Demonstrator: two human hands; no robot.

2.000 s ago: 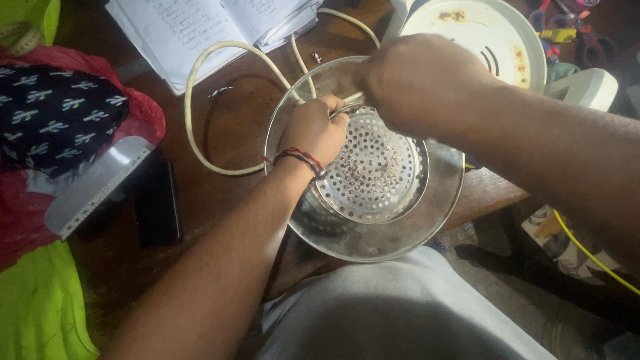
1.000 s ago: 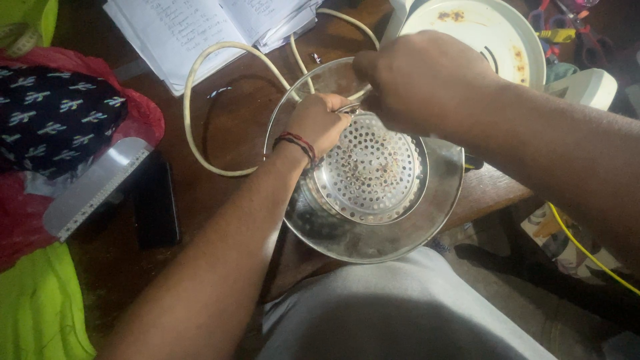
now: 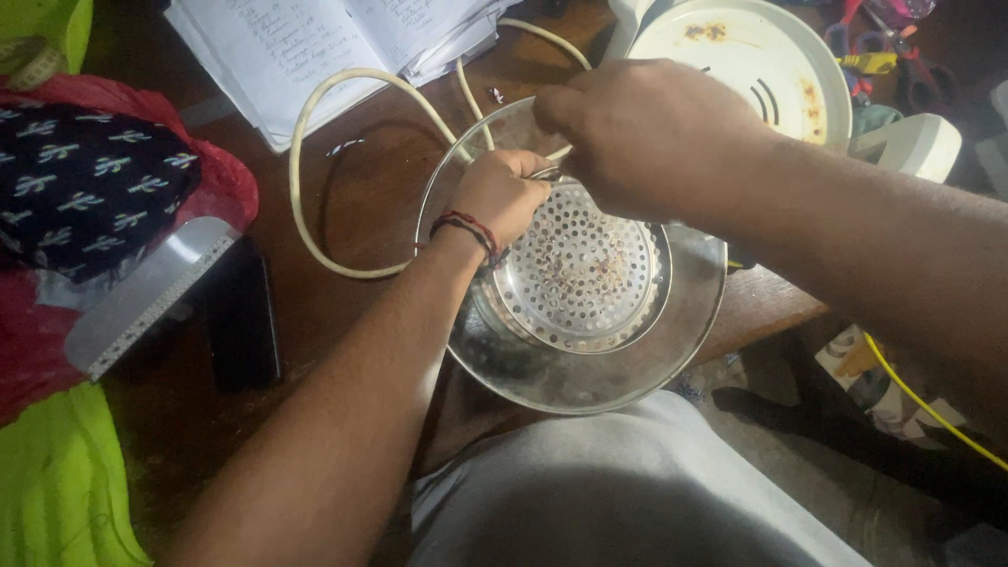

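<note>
A perforated metal disc (image 3: 587,268) with brownish spots lies inside a wide round glass bowl or lid (image 3: 669,346). My left hand (image 3: 504,197), with a red and dark braided bracelet on its wrist, pinches a small metal piece at the disc's upper left rim. Just right of it, my right hand (image 3: 654,142) is a closed fist above the upper rim; its fingers face away and what they hold is hidden. Behind the right hand is a round cream appliance part (image 3: 787,71) with rusty stains and slots.
An off-white cord (image 3: 295,173) loops on the wooden table (image 3: 354,315) left of the glass. An open notebook (image 3: 291,63) with handwriting lies behind. At left are patterned dark cloth (image 3: 87,181), a metal ruler-like plate (image 3: 150,299) and a dark flat object (image 3: 240,323). Scissors (image 3: 929,79) lie at upper right.
</note>
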